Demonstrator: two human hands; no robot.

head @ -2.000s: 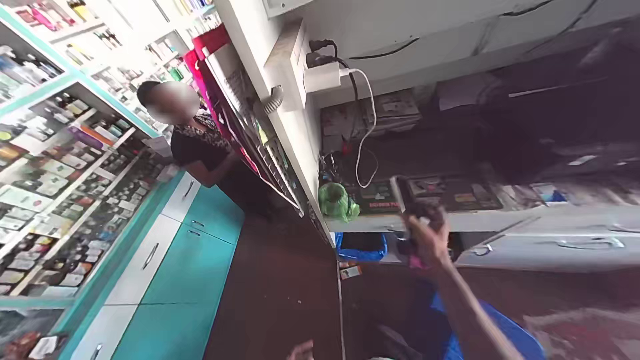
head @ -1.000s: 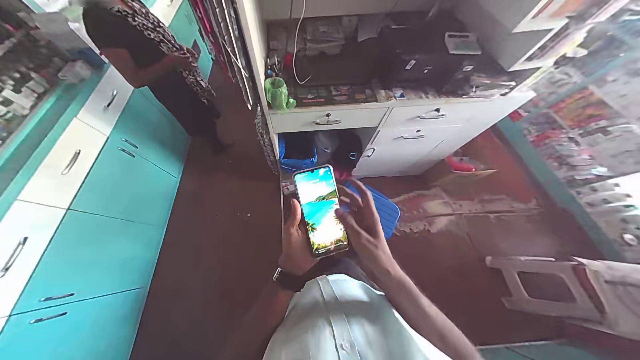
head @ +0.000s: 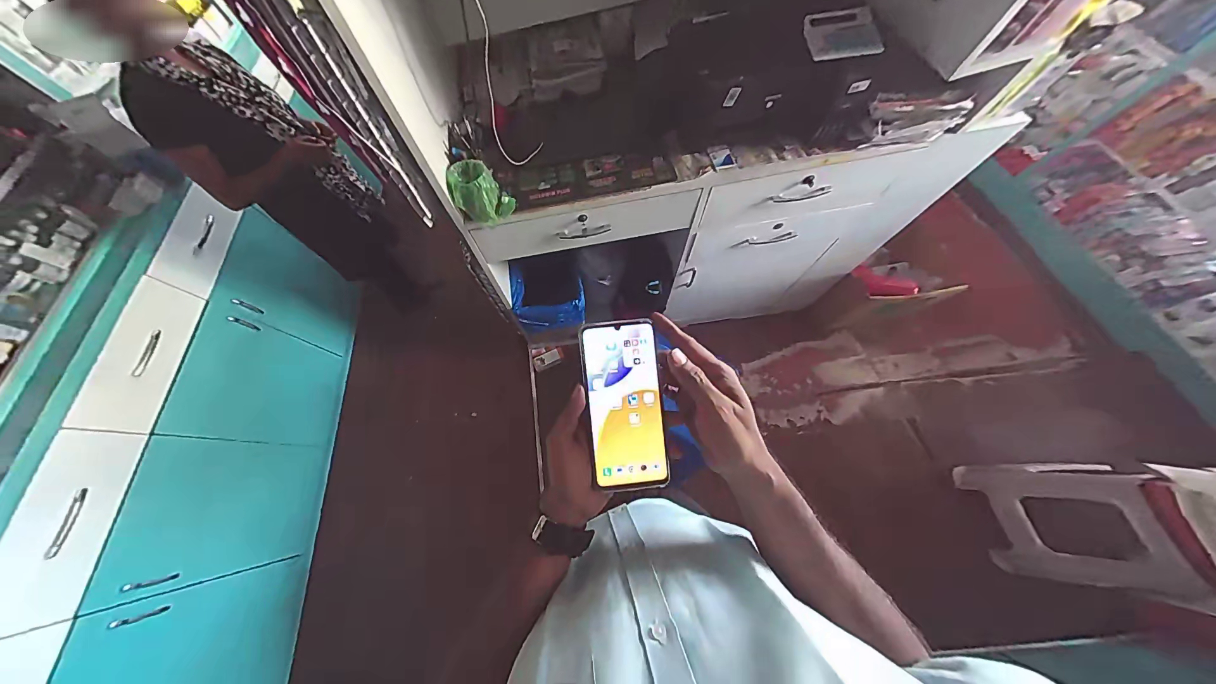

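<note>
A smartphone [head: 627, 408] with a lit screen stands upright in front of my shirt, app icons over a yellow and white background. My left hand [head: 573, 461] holds it from the left and below, the thumb along its left edge; a dark watch [head: 562, 537] is on that wrist. Beside the phone's right edge is my right hand [head: 714, 408], its fingers extended and somewhat apart. The index fingertip is near the phone's top right corner. Whether these fingers touch the phone's edge is unclear.
A person [head: 218, 133] stands at the upper left by turquoise and white cabinets [head: 252, 361]. Ahead is a white drawer desk [head: 788, 195] bearing a green bag [head: 475, 190]. A blue-lined bin [head: 548, 296] is beneath it. A white plastic stool [head: 1073, 522] stands at right.
Two seconds ago my right hand was out toward the desk with the phone. The phone is now in my left hand, and its screen has gone from a beach picture to app icons. The view has swung.
</note>
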